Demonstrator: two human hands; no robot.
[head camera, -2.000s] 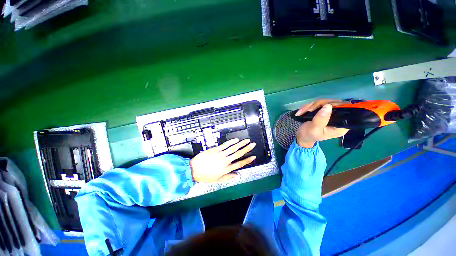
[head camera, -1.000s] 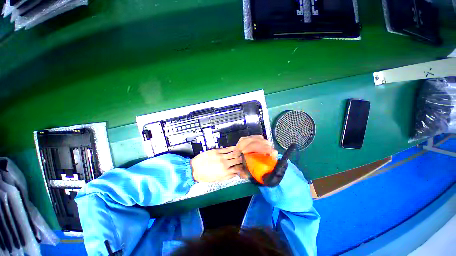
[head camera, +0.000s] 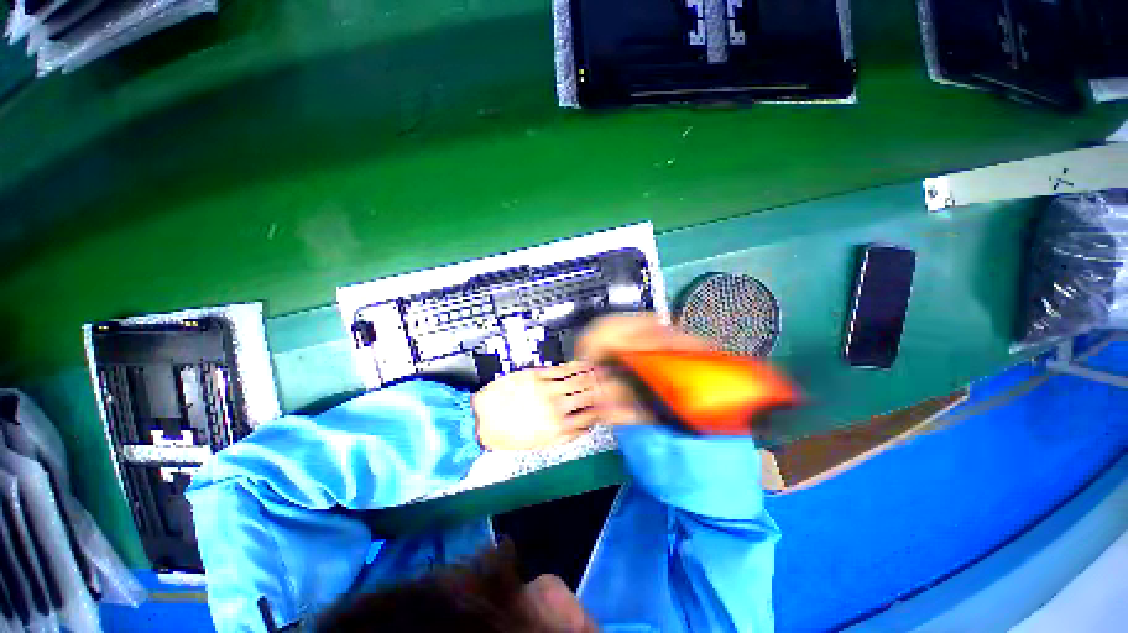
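A black ribbed paper tray unit (head camera: 532, 297) lies on a whitish foam sheet (head camera: 495, 263) in front of me. My left hand (head camera: 534, 408) rests on its near edge; its fingertips are hidden by my right hand, so I cannot tell if it grips anything. My right hand (head camera: 631, 359) is closed around the orange and black electric screwdriver (head camera: 715, 392), blurred by motion, over the tray's near right part. The screwdriver's rear points right. Its tip is hidden. The round screw dish (head camera: 730, 317) lies right of the tray.
A smartphone (head camera: 880, 307) lies right of the dish, and a plastic bag (head camera: 1079, 266) at the far right. Another tray (head camera: 173, 433) lies at the left. More trays (head camera: 792, 56) are on the green conveyor (head camera: 433, 161). Wrapped panels (head camera: 43, 519) stand far left.
My right hand carried the screwdriver from above the dish and phone to the tray beside my left hand, then its rear swung out to the right. The conveyor trays moved left. My left fingers drew together.
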